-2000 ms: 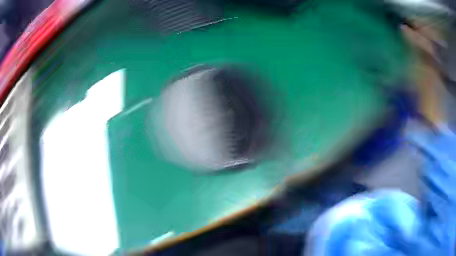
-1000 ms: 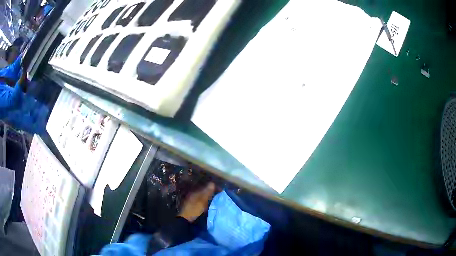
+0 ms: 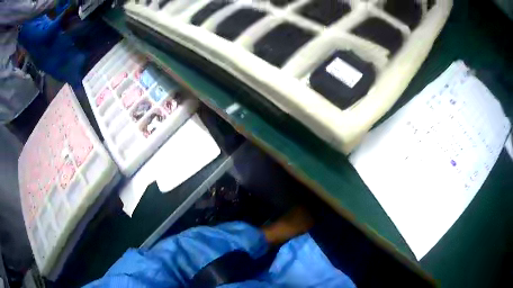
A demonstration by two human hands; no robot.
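Note:
A bare hand, seemingly my left hand (image 3: 289,225), shows small, dark and blurred below the bench edge, at the end of a light-blue sleeve. Its fingers fade into shadow, so I cannot tell whether it holds anything. My right hand does not show; another part of blue sleeve lies at the bottom. A large pale tray (image 3: 343,126) stands on the green bench at the top, with black units in its pockets. The nearest black unit (image 3: 343,79) bears a white label. A white sheet with small writing (image 3: 433,160) lies right of the tray.
The brown bench edge (image 3: 337,208) runs diagonally down to the right. Lower left are a white compartment tray with pink and blue parts (image 3: 129,107), another with pinkish contents (image 3: 62,163), and white paper pieces (image 3: 188,154). Blue clothing of another person (image 3: 48,39) shows top left.
The view has turned to the left: the pale tray, the sheet and the side trays sit further right in the picture. The hand remains low beside the bench edge.

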